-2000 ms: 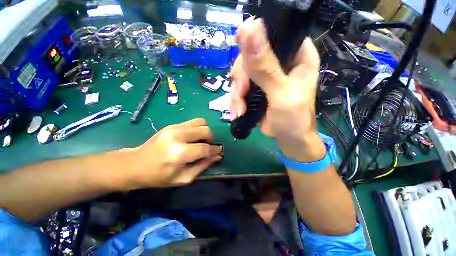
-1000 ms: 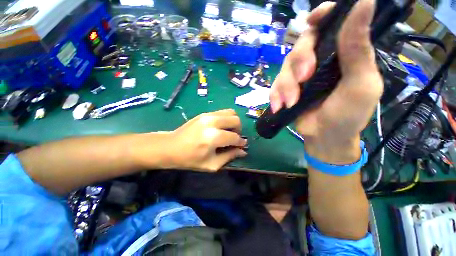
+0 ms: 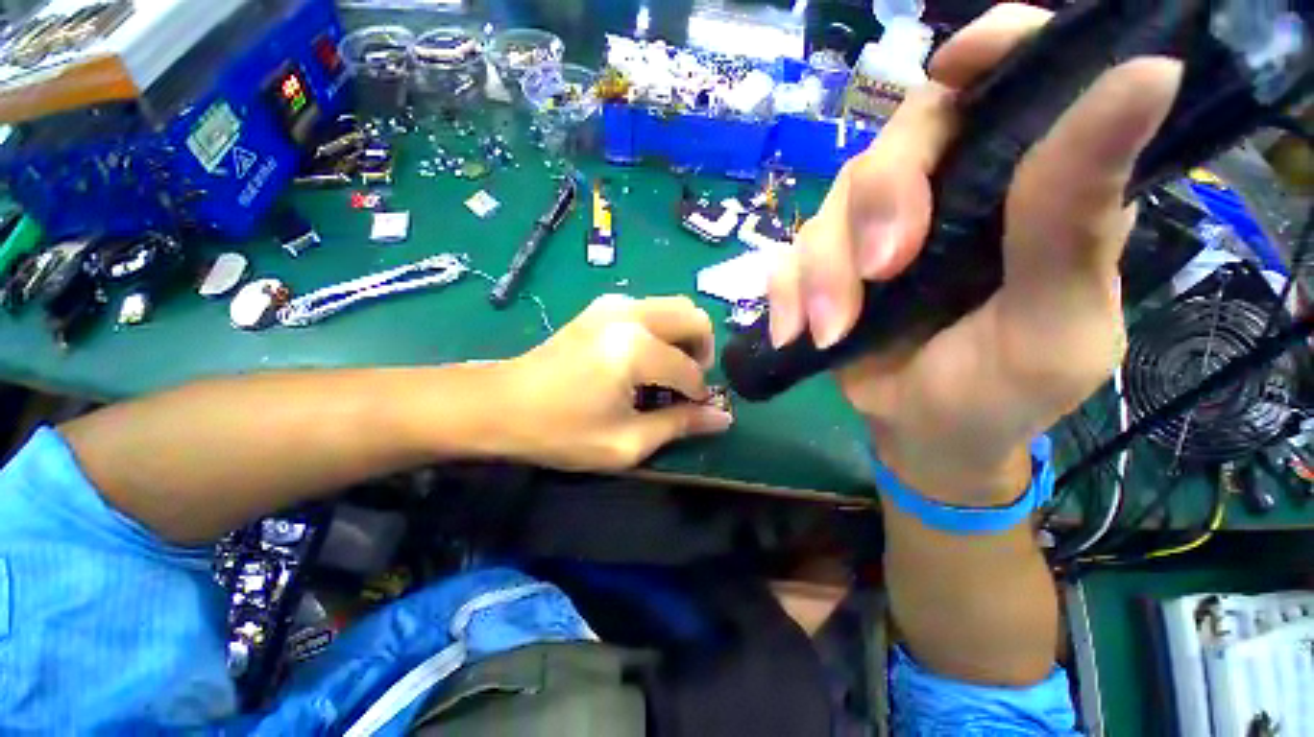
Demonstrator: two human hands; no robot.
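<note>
My left hand [image 3: 627, 382] is bare, at the bench's front edge, with thumb and fingers pinched on a small dark device module [image 3: 666, 396]. Most of the module is hidden by the fingers. My right hand [image 3: 994, 274], with a blue wristband, is wrapped around a thick black cylindrical handle tool [image 3: 944, 245]. The tool slants from upper right down to lower left. Its rounded lower end is close to the left fingertips, beside the module; whether they touch I cannot tell.
Green bench [image 3: 418, 331] holds a black pen [image 3: 535, 242], coiled white cable [image 3: 378, 291] and white scrap paper [image 3: 738, 277]. Blue parts bins [image 3: 721, 144] and clear cups stand behind. A blue power unit [image 3: 238, 144] is back left, a round fan [image 3: 1203, 367] right, a parts tray [image 3: 267, 583] low left.
The view has shifted, so bench items sit further right in the picture than at first. The black handle is now tilted lower, with its end closer to the left fingertips. Both grips remain.
</note>
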